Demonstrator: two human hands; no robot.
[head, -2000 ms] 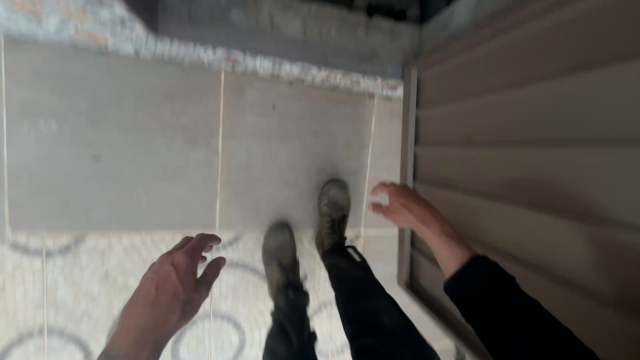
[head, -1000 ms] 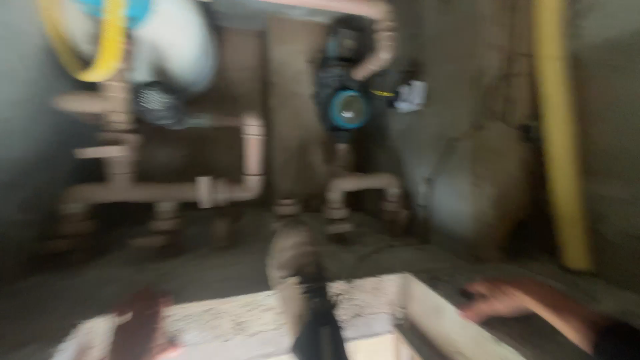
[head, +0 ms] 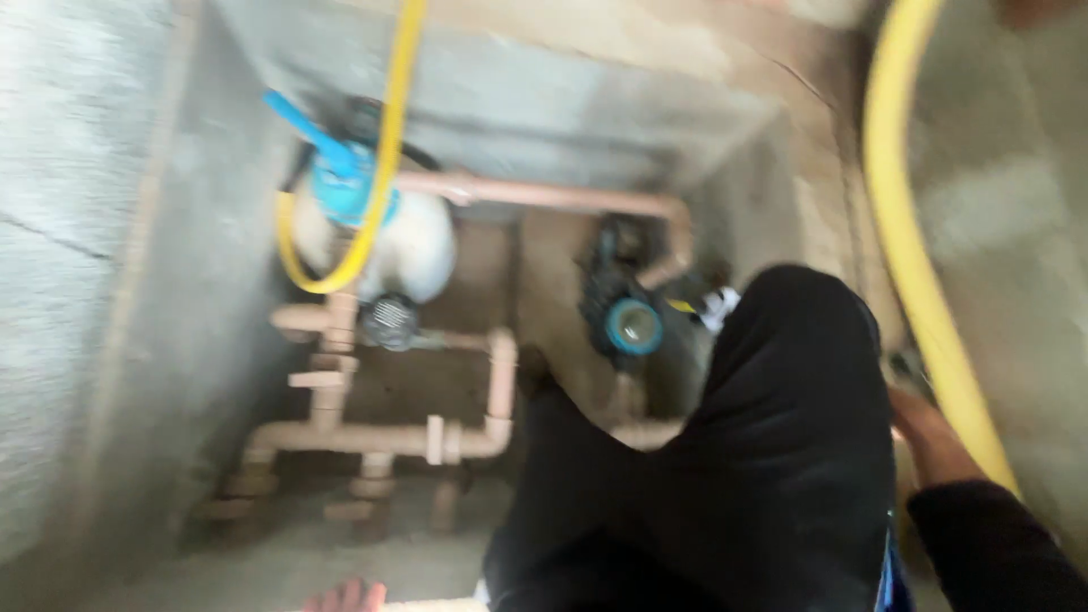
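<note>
Only the fingertips of my left hand [head: 347,597] show at the bottom edge, by a pale ledge; what they hold or touch is cut off. My right hand [head: 931,438] reaches down beside my knee, next to a thick yellow hose [head: 914,255]; its fingers are mostly hidden behind my leg. Below me is a concrete pit with a white filter tank [head: 421,242] under a blue valve head with a handle [head: 340,174]. A dark pump with a blue-ringed round lid [head: 633,326] sits right of it.
Pinkish-brown pipes [head: 374,439] with valves run along the pit's left and front. Another pipe [head: 544,194] crosses behind to the pump. A yellow hose [head: 389,144] loops over the tank. My bent leg in black trousers [head: 790,408] covers the pit's right front.
The view has moved from a tiled floor to the pit. My legs are now bent, with a knee high in view. My left hand has dropped almost out of view.
</note>
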